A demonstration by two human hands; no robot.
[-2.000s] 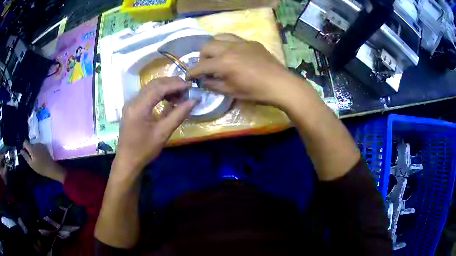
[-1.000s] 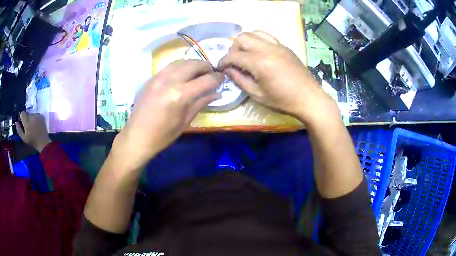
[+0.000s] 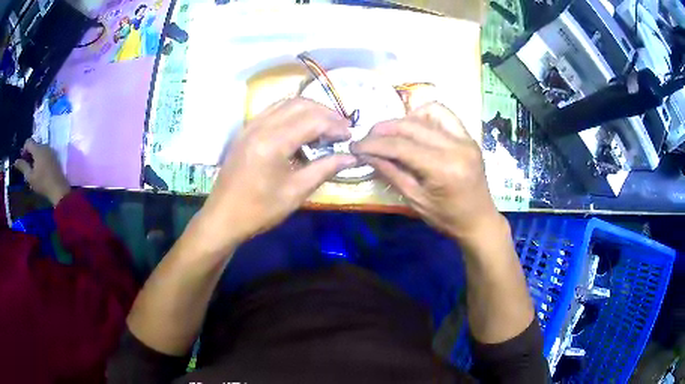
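Observation:
A round white housing (image 3: 375, 88) lies on the yellow-edged work pad (image 3: 263, 91), partly hidden by my hands. Thin coloured lead wires (image 3: 324, 79) arch up from its upper left and run down to its centre. More orange wire shows at its right, by my right hand. My left hand (image 3: 289, 154) is at the left of the housing, thumb and fingertips around its centre. My right hand (image 3: 424, 161) is at the right, its fingertips pinched together near the left fingertips. Whatever small part lies between the fingertips is too small and blurred to tell.
Grey-white metallic units with black parts (image 3: 578, 82) stand at the right. A blue perforated crate (image 3: 627, 300) holding white pieces is at lower right. A pink cartoon sheet (image 3: 105, 112) and green printed sheets lie at left. Another person's hand (image 3: 43, 172) and red sleeve are at far left.
The view has shifted, so the pad and housing sit further right. Both hands stay at the housing's centre. Orange wire now shows at the right; the left fingers have spread a little from the right ones.

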